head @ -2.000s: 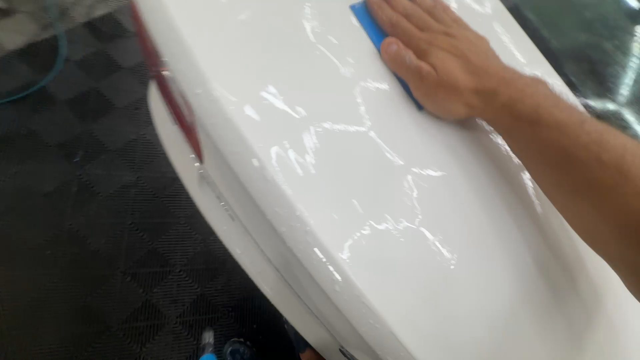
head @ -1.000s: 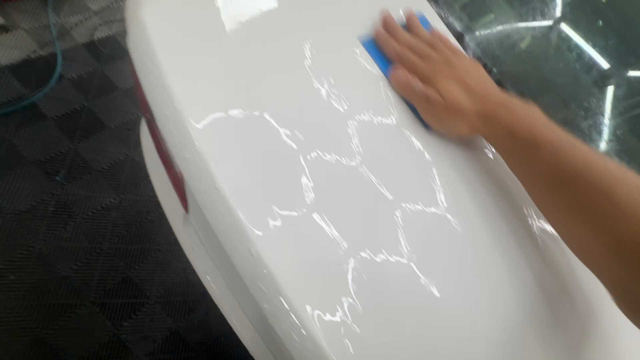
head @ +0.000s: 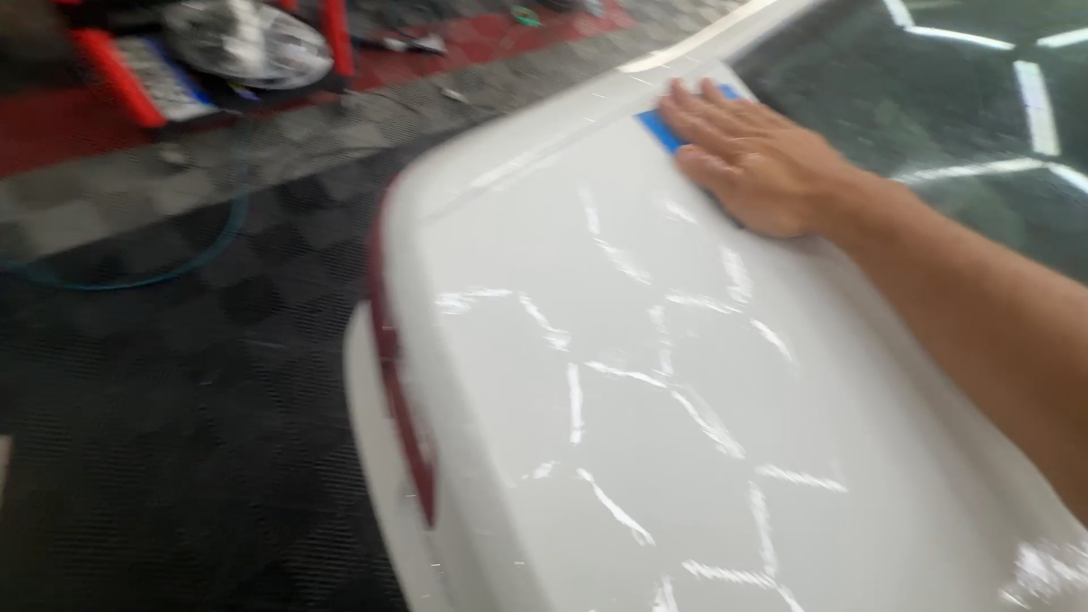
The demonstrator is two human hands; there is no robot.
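My right hand (head: 748, 166) presses flat on a blue pad (head: 660, 132), whose left edge and far corner show around the fingers. The pad lies against the glossy white trunk lid of a car (head: 612, 289), near its far end beside the rear window (head: 926, 93). Bright, broken light reflections cross the white paint. A red tail light (head: 398, 382) runs down the rear edge of the car. My left hand is out of the frame.
At the upper left a red cart or shelf (head: 110, 72) holds a headlight assembly (head: 251, 42). A teal hose (head: 229, 229) curves over the dark tiled floor (head: 204, 408) behind the car. Farther back is a red floor strip (head: 510, 47).
My right hand and the blue pad have moved to the far end of the trunk lid. The view has swung, bringing the red cart and the headlight into sight.
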